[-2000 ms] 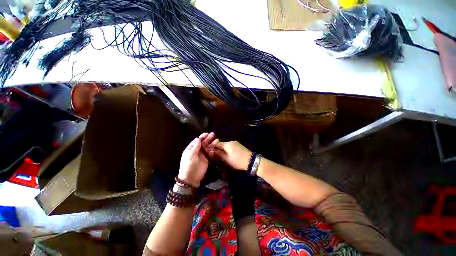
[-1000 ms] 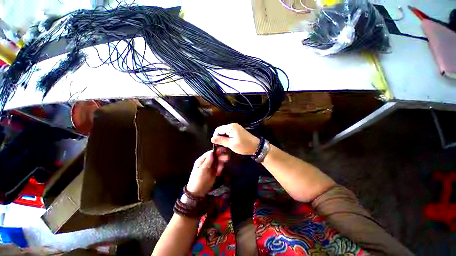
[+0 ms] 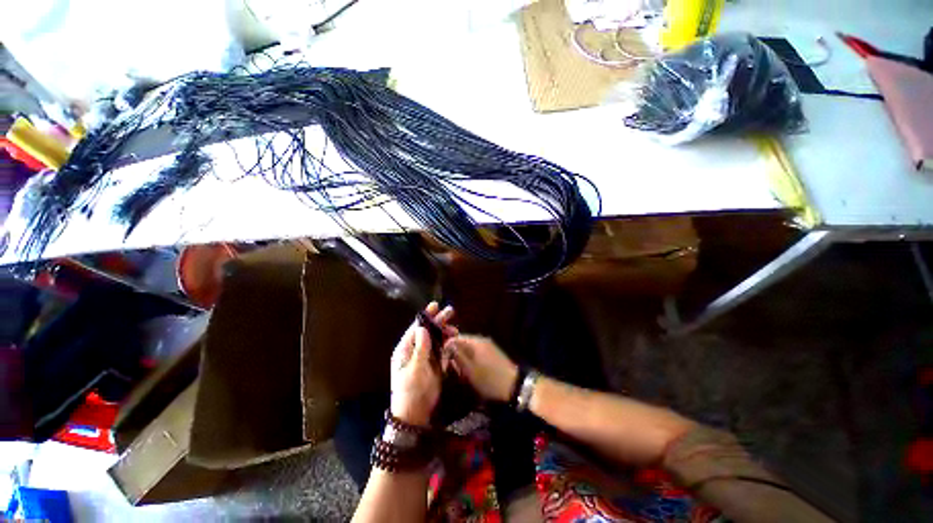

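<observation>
My left hand (image 3: 416, 373) is raised above my lap, its fingers closed on a small dark piece, seemingly a coiled black cord (image 3: 431, 329). My right hand (image 3: 481, 368) is beside it on the right, slightly blurred, its fingertips together at the dark piece; whether they grip it is hard to tell. A large bundle of black cords (image 3: 440, 169) lies on the white table, its looped end hanging over the front edge just beyond my hands. Its loose ends spread at the left.
A clear bag of black pieces (image 3: 716, 90) lies on the table (image 3: 675, 179) near a yellow bottle (image 3: 692, 20) and a cardboard sheet (image 3: 558, 61). A pink flat item (image 3: 900, 107) is far right. An open carton (image 3: 251, 363) stands left of my hands.
My hands have moved lower in the view. The right hand has come down from above the left fingers to their right side. The dark piece now shows at the left fingertips.
</observation>
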